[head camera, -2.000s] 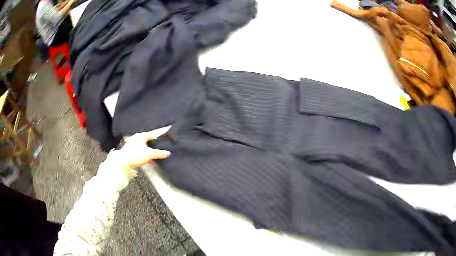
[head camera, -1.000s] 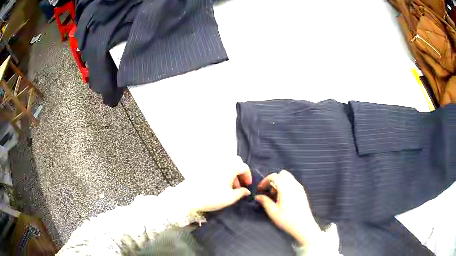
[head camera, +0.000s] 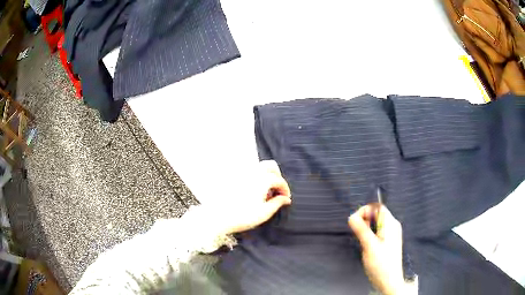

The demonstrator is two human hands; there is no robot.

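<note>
Dark pinstripe trousers lie across the white table, with a folded flap of the same cloth on their right part. My left hand pinches the cloth near its left edge. My right hand is over the middle of the trousers and holds small thread snips, with the silver tip pointing up and away. The handle is mostly hidden in my fingers.
A heap of dark striped trousers hangs over the table's left edge. Red stools stand on the speckled floor. An orange-brown jacket lies far right, beside a yellow strip.
The trousers were shifted and the heap separated from them at first. Since a second ago my right hand has moved right, away from my left hand, and the snips' blade now shows.
</note>
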